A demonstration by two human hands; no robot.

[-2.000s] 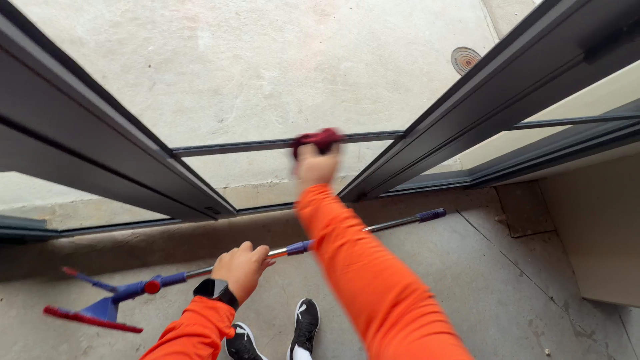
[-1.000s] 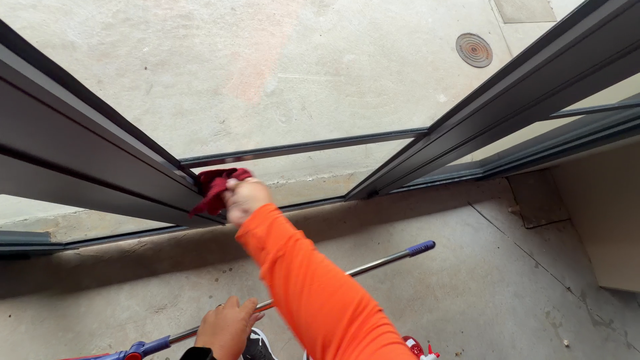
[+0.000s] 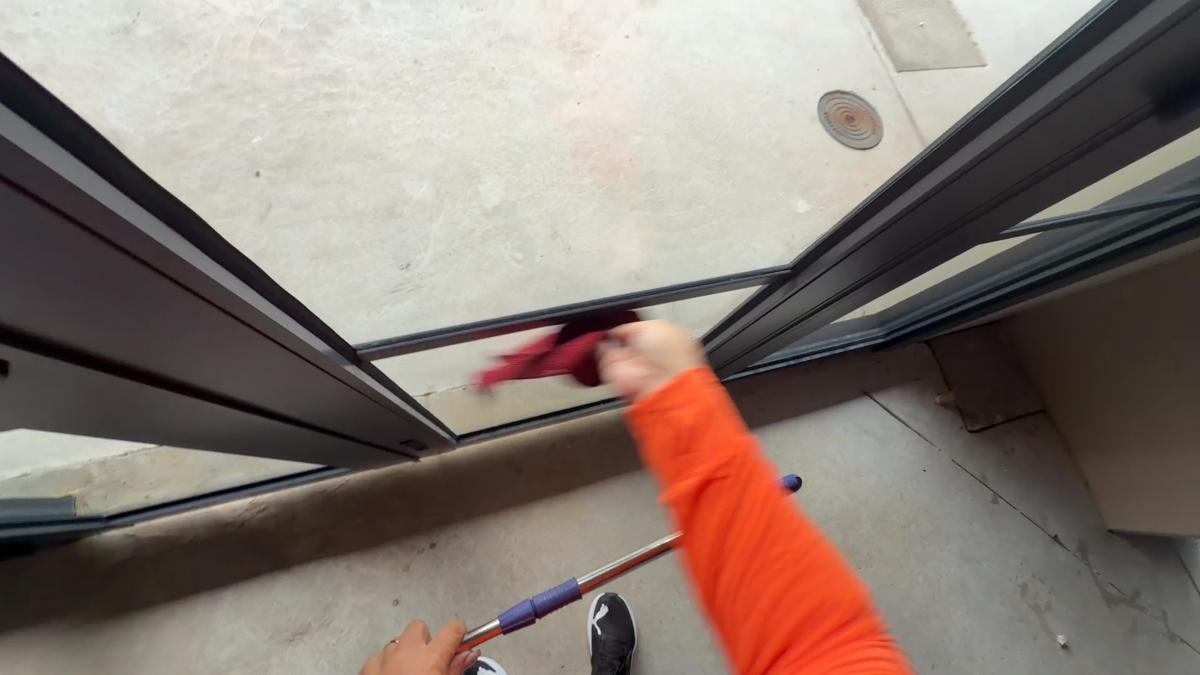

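Note:
Gripped in my right hand (image 3: 652,358) is a dark red cloth (image 3: 562,354), blurred by motion, at the lower glass pane just below the dark horizontal bar (image 3: 572,312) of a glazed frame. The orange sleeve of that arm crosses the lower right of the view. At the bottom edge my left hand (image 3: 417,652) holds a telescopic metal pole (image 3: 628,562) with a purple collar and end cap. The sleeve hides part of the pole, and its other end lies outside the view.
Dark metal uprights stand at left (image 3: 187,309) and right (image 3: 937,178). A beige block (image 3: 1116,394) is at the right. Beyond the glass, concrete ground holds a round metal cover (image 3: 850,120). My black shoe (image 3: 611,633) is on the concrete floor.
My right hand has moved with the cloth from the left upright toward the right along the pane. The pole's squeegee-like head, visible two seconds ago, is out of view.

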